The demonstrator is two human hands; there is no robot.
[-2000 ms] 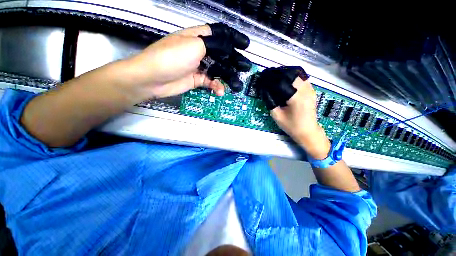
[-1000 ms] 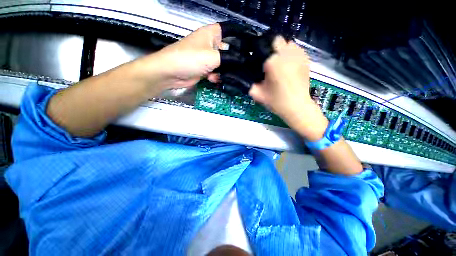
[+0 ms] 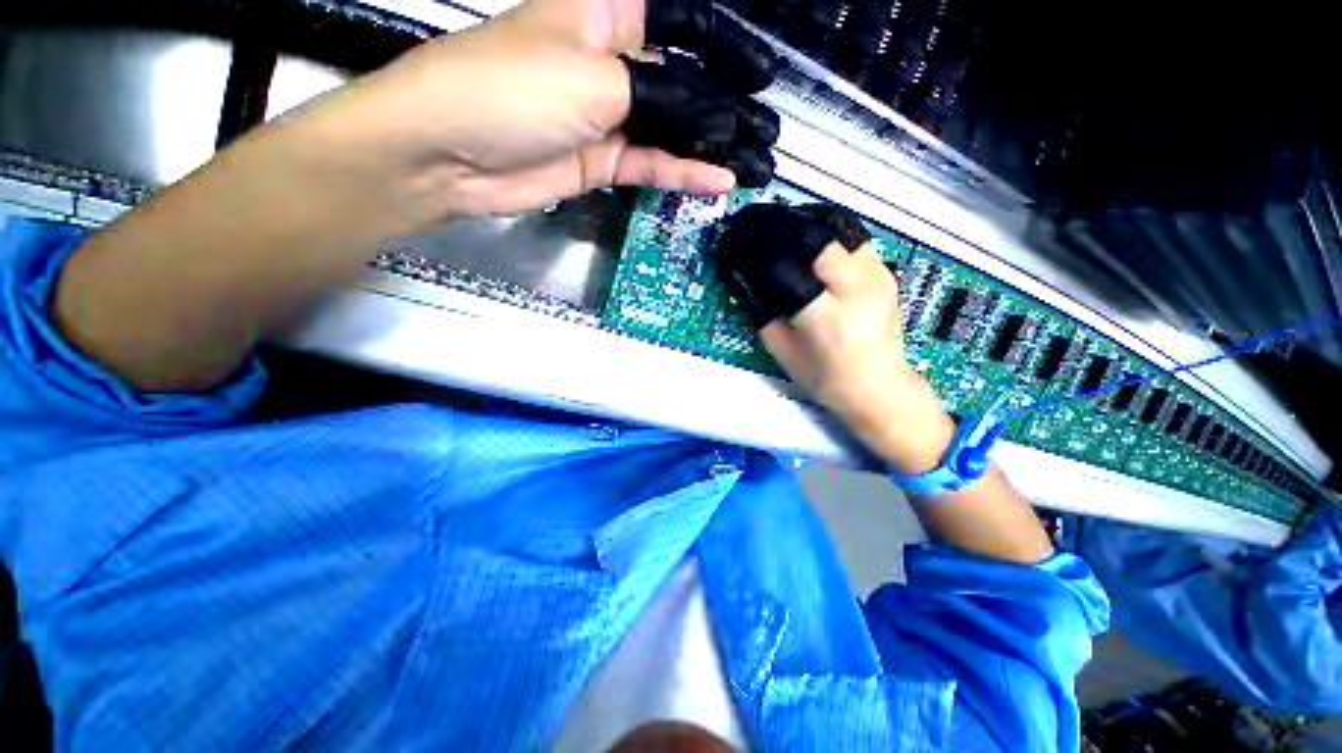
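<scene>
Green printed circuit boards (image 3: 657, 288) lie in the conveyor channel, with dark upright fitted components (image 3: 1010, 337) in a row to the right. My right hand (image 3: 824, 316), with black finger cots and a blue wrist strap (image 3: 954, 459), is over the boards with its fingers bent down; its fingertips are hidden. My left hand (image 3: 589, 125) is above the boards' left end and the far rail, black finger cots on, its thumb stretched right. Whether either hand holds a small component cannot be seen against the black covers.
The near white rail (image 3: 545, 361) runs between my body and the boards. Dark trays (image 3: 920, 59) lie beyond the far rail, with stacked ridged trays (image 3: 1214, 258) at right. Another person's blue sleeve (image 3: 1192, 589) is at lower right. A thin blue cord crosses the boards.
My hands were close together over the boards and are now apart. My right hand has come down onto the boards; my left has moved up. The boards' left end sits further right.
</scene>
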